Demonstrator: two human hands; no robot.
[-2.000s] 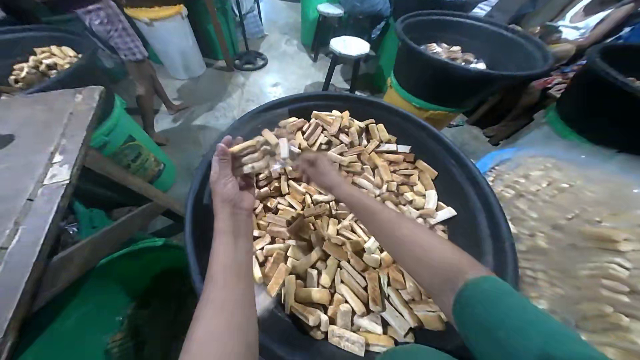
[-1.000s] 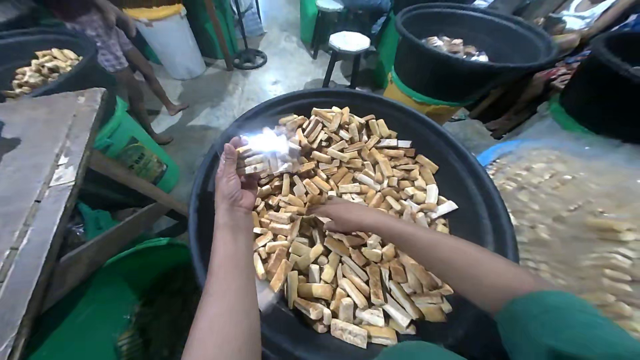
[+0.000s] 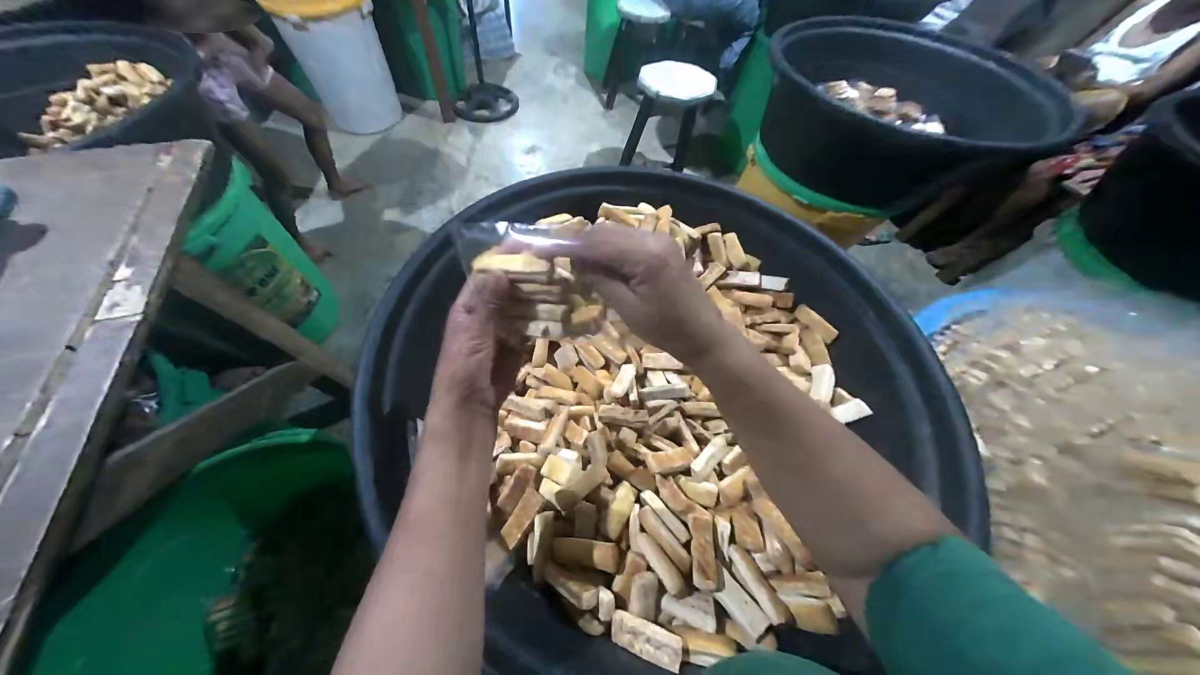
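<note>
A clear plastic bag [image 3: 539, 281] with several stacked bread sticks inside is held by my left hand [image 3: 476, 337], above the left part of a large round black tub [image 3: 412, 281]. My right hand [image 3: 647, 281] is at the bag's right side and upper edge, its fingers bent; whether a piece is between them is hidden. Below both hands, a heap of loose baked bread sticks [image 3: 656, 459], golden to pale, fills the tub's middle.
A wooden table [image 3: 84, 281] stands at the left, above a green basin [image 3: 112, 572]. At the right lies a large plastic bag of similar pieces [image 3: 1059, 422]. Farther back are another black tub [image 3: 919, 159], a stool [image 3: 677, 82] and a person's legs [image 3: 281, 122].
My right hand has risen from the heap of bread sticks to the bag. My left hand still holds the bag at the tub's left side.
</note>
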